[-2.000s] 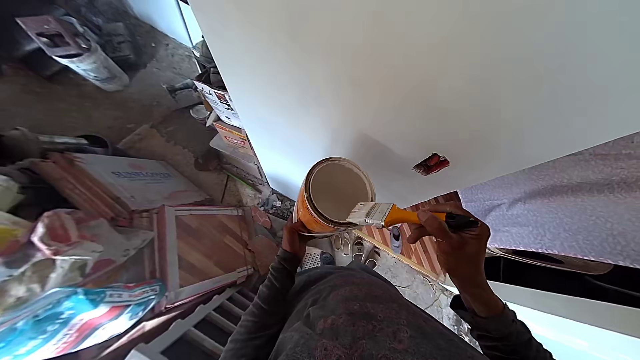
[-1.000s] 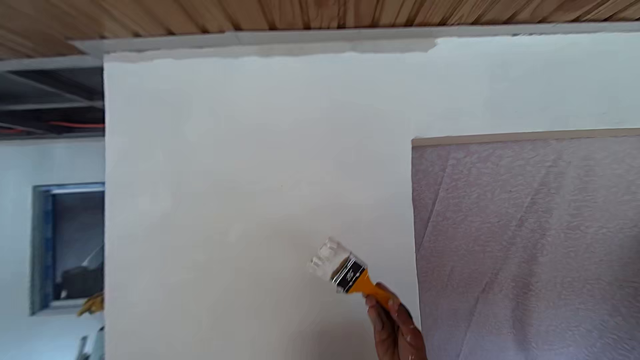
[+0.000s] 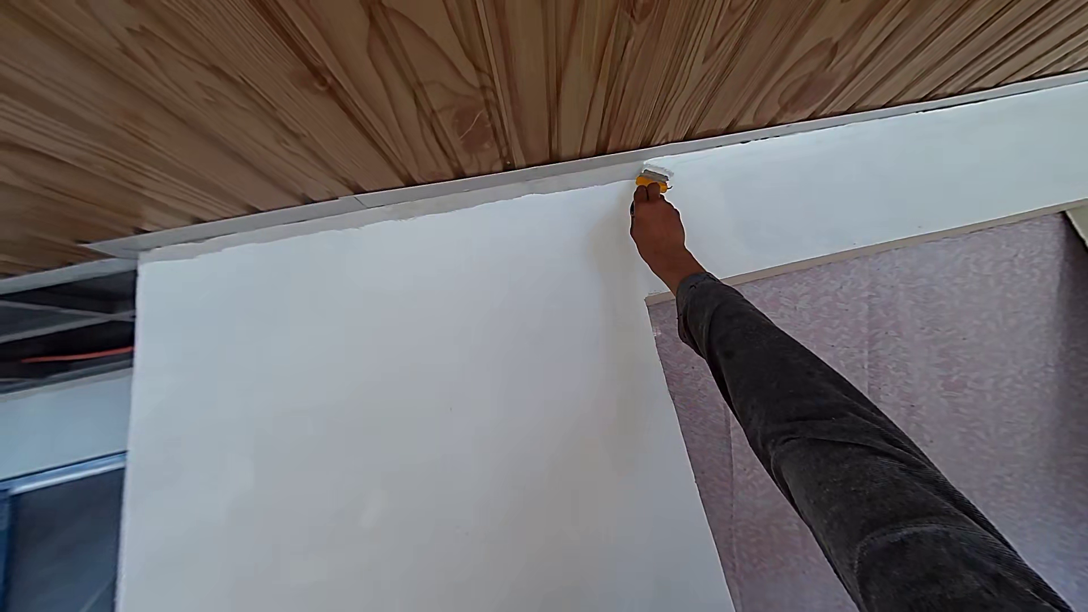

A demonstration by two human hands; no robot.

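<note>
My right hand [image 3: 658,226] is raised at arm's length to the top of the white wall [image 3: 408,408], gripping a paintbrush [image 3: 654,179] with an orange handle. The brush's bristles touch the wall's upper edge, just below the light trim strip [image 3: 510,184] under the wood-plank ceiling [image 3: 476,85]. Left of the brush a duller, uneven unpainted-looking band [image 3: 280,240] runs along the trim; right of it the white reaches close up to the strip. My left hand is out of view.
A pinkish patterned sheet [image 3: 918,357] covers the area at the right, below a narrow edge strip [image 3: 884,248]. At the far left are a dark ceiling opening with metal framing [image 3: 68,319], an orange cable [image 3: 76,354] and a window [image 3: 64,535].
The view has swung up from the floor to the ceiling edge. My right hand has raised the brush from mid-wall to the wall's top edge. The paint can and my left hand have left view.
</note>
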